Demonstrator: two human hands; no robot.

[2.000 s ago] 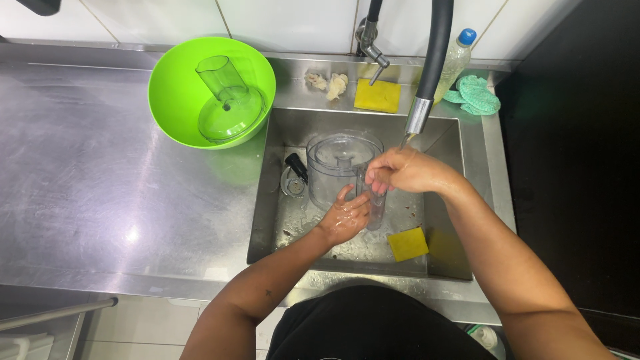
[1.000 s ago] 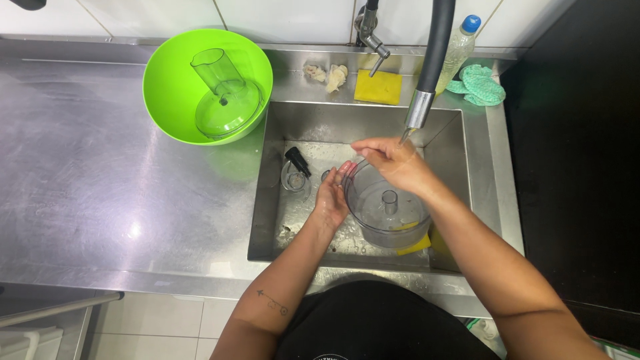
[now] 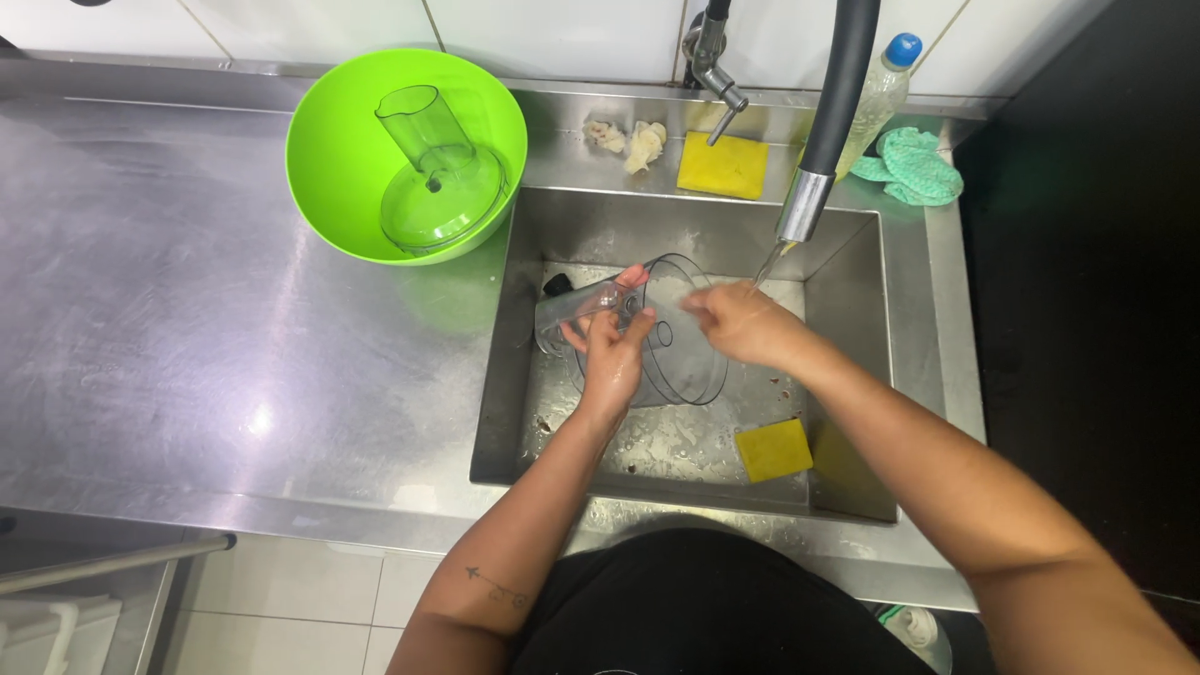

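A clear plastic food processor bowl [image 3: 689,361] lies tipped on its side in my left hand [image 3: 614,347], its open rim facing right. My left fingers are wrapped around the bowl's handle side. Beside the rim, my right hand [image 3: 745,323] is blurred, fingers bent, under the thin stream of water from the faucet spout [image 3: 804,208]; it appears to hold nothing. A small black part [image 3: 558,284] shows behind the bowl at the sink's left side. On the sink floor at the lower right lies a yellow sponge [image 3: 774,450].
A green plastic basin [image 3: 323,187] with a clear food processor lid [image 3: 445,202] stands on the steel counter. Behind the steel sink [image 3: 848,375] are crumpled whitish scraps [image 3: 645,146], a yellow sponge cloth [image 3: 722,166], a blue-capped bottle [image 3: 877,98] and a green cloth [image 3: 914,169].
The bowl was upright-looking near the sink's right side a second ago; it is now tipped sideways and farther left. My right hand has come off its rim, and the lower yellow sponge is uncovered again.
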